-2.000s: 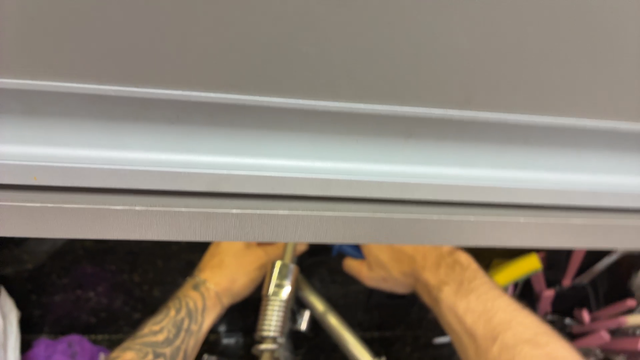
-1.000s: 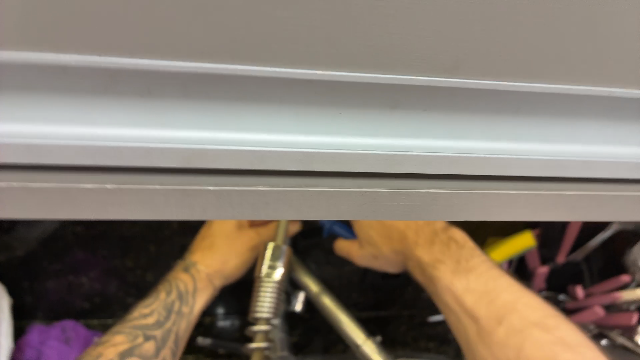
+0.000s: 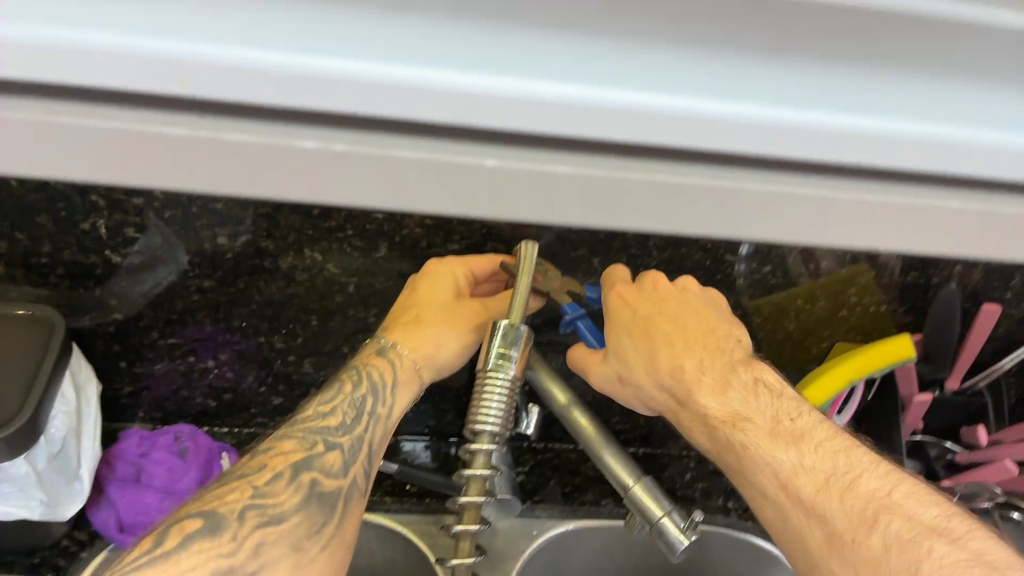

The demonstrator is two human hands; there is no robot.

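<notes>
My left hand (image 3: 448, 312) is behind the upper end of a spring-wrapped metal faucet hose (image 3: 496, 384), its fingertips by the metal tube; what they grip is partly hidden. Pliers with blue handles (image 3: 582, 324) are in my right hand (image 3: 668, 336). Their metal jaws (image 3: 552, 280) reach behind the tube beside my left fingertips; whether they grip something I cannot tell. A metal faucet pipe (image 3: 600, 440) slants down to the right between my forearms.
A pale cabinet edge (image 3: 496, 180) crosses above my hands. Below lie a double metal sink (image 3: 528, 528) and dark speckled stone. A purple cloth (image 3: 152, 480) and lidded bin (image 3: 28, 376) stand left; a yellow sponge (image 3: 856, 372) and pink-handled utensils (image 3: 972, 344) stand right.
The view has tilted down, so both hands, the pliers and the hose's top end now show below the cabinet edge, which hid parts of them before.
</notes>
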